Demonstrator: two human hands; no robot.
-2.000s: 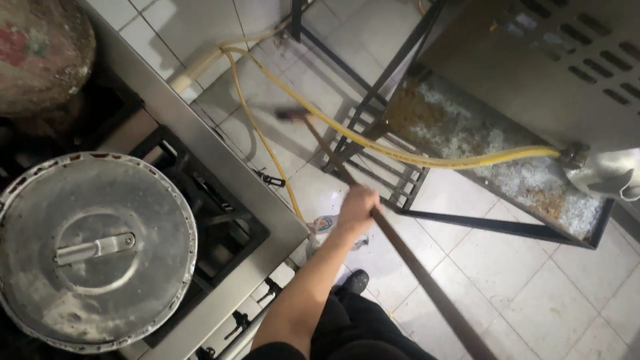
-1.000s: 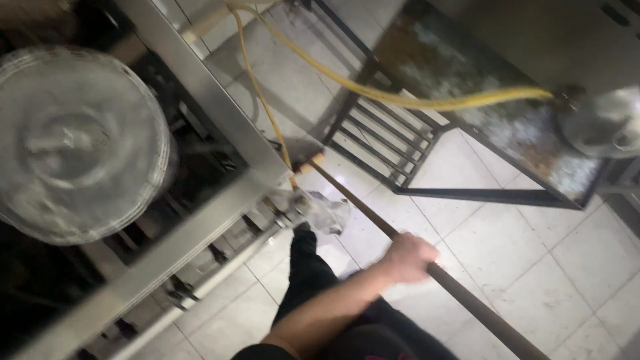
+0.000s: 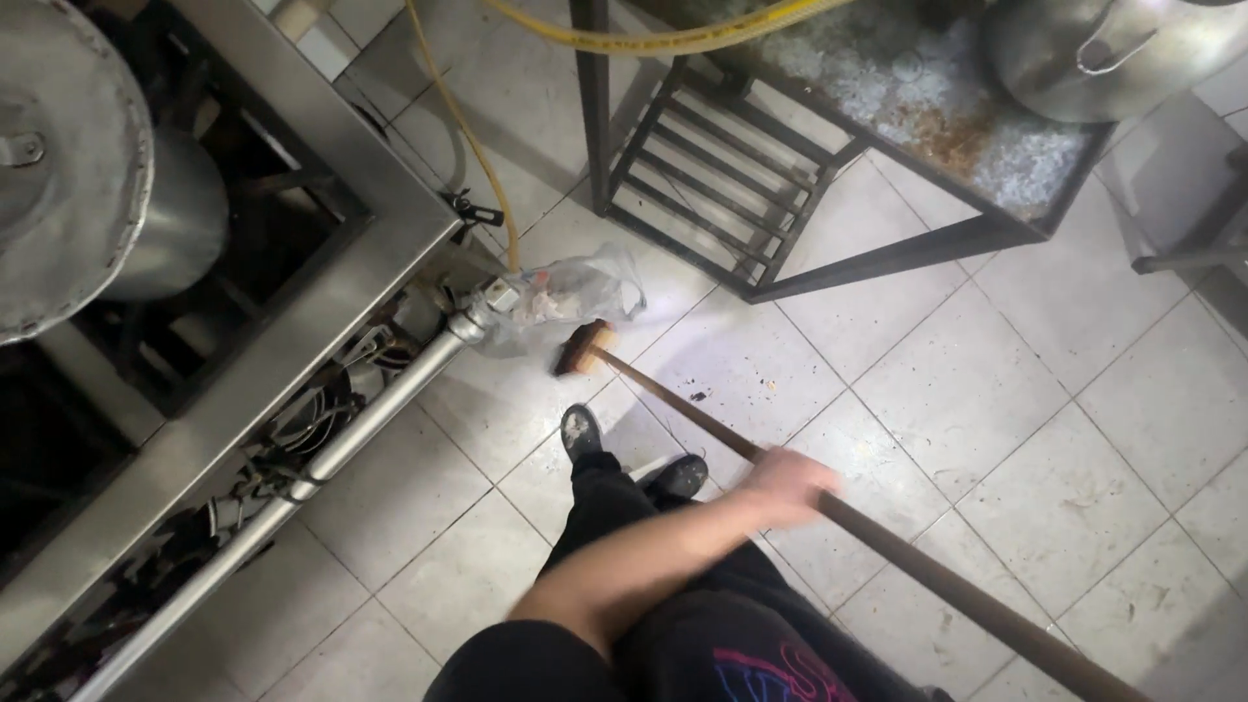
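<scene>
My left hand, slightly blurred, is closed around the brown handle of a push broom, palm side hidden. The handle slants from the lower right corner up to the small broom head. That head rests on the tiled floor beside a clear plastic bag with bits inside, just beyond my shoes. Small dark crumbs lie on the tiles right of the broom head. My right hand is out of the frame.
A steel gas stove with a large lidded pot and a gas pipe stands left. At upper right is a metal table frame holding a steel pot. A yellow hose crosses above.
The broom head has come from beyond the plastic bag, near the table frame's leg, to the side of the bag nearer my feet. My left hand stays around the handle. The view has shifted.
</scene>
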